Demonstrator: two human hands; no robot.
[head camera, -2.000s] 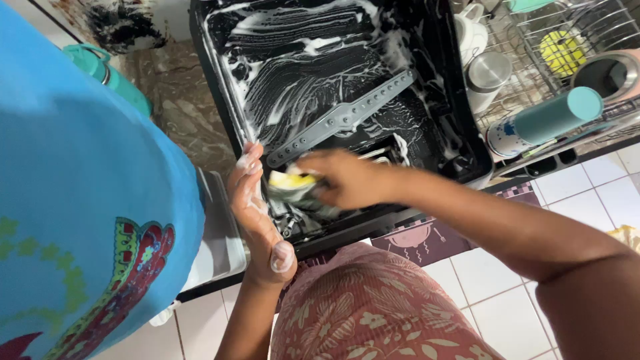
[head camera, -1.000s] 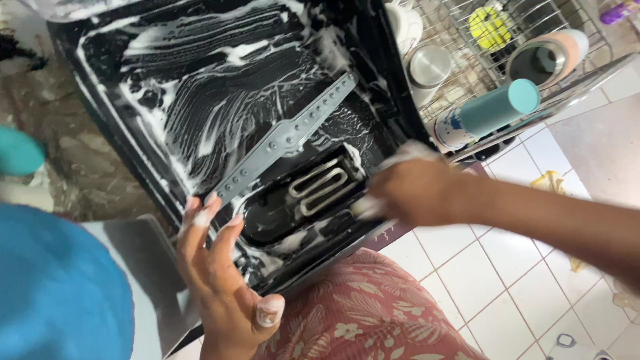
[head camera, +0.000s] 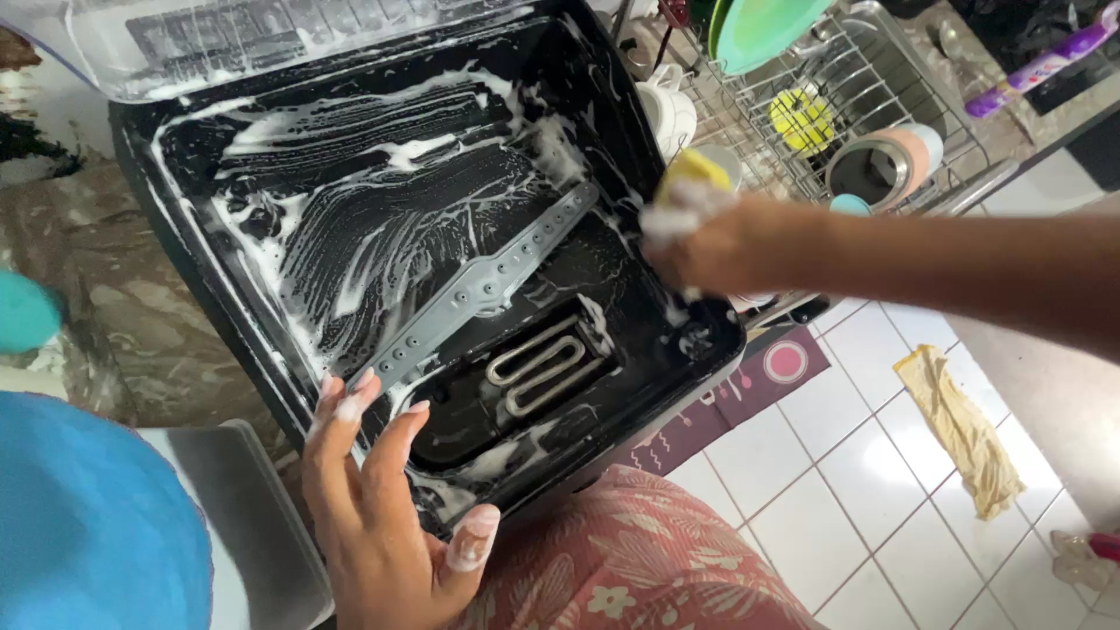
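Note:
A black plastic tub, seemingly a countertop dishwasher's interior, is streaked with white suds. Across its floor lies a grey spray arm with small holes, and beside that a looped metal heating element sits in a recess. My left hand, fingers spread and soapy, rests at the tub's near left edge by the end of the spray arm. Over the tub's right wall, my right hand grips a yellow sponge covered in foam; the hand is blurred.
A wire dish rack on the right holds a white mug, a green plate and a peach tumbler. A clear lid adjoins the tub's far edge. Blue fabric fills the lower left. A cloth lies on floor tiles.
My right hand with the sponge has moved from the tub's near side to its right wall. My left hand stays by the near left edge. The view has shifted.

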